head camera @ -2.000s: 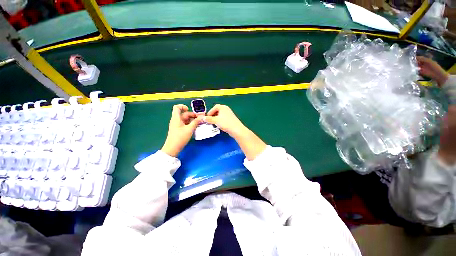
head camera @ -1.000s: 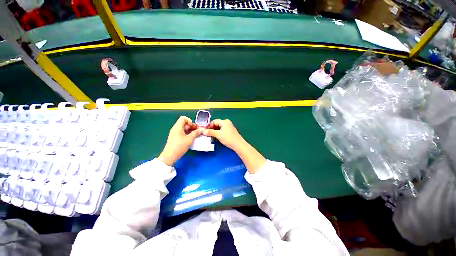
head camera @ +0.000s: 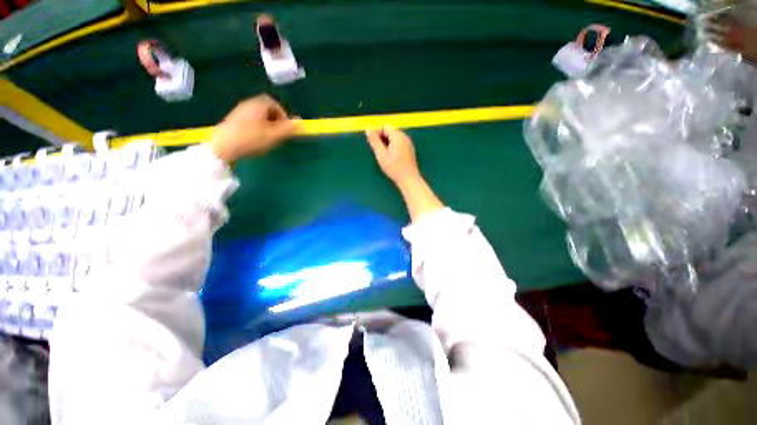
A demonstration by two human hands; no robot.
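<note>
A smartwatch (head camera: 269,36) with a dark screen and pink band sits on a white stand (head camera: 282,65) on the green belt, just beyond my left hand. My left hand (head camera: 253,126) is blurred at the yellow strip, fingers bent, not touching that stand. My right hand (head camera: 393,153) is above the green bench just below the yellow strip, fingers curled together; whether it holds something small cannot be told. The glossy blue sheet (head camera: 332,249) lies at the bench's near edge, with strong glare.
White empty watch stands (head camera: 58,216) are massed at the left. A heap of clear blister trays (head camera: 643,166) is at the right, beside another person's sleeve (head camera: 705,307). Other watches on stands are on the belt at left (head camera: 173,79) and right (head camera: 573,56). The yellow strip (head camera: 432,119) crosses the middle.
The watch and stand that both my hands held are gone from them; a watch on a stand is now on the belt ahead. My left hand moved forward and left, my right forward and right.
</note>
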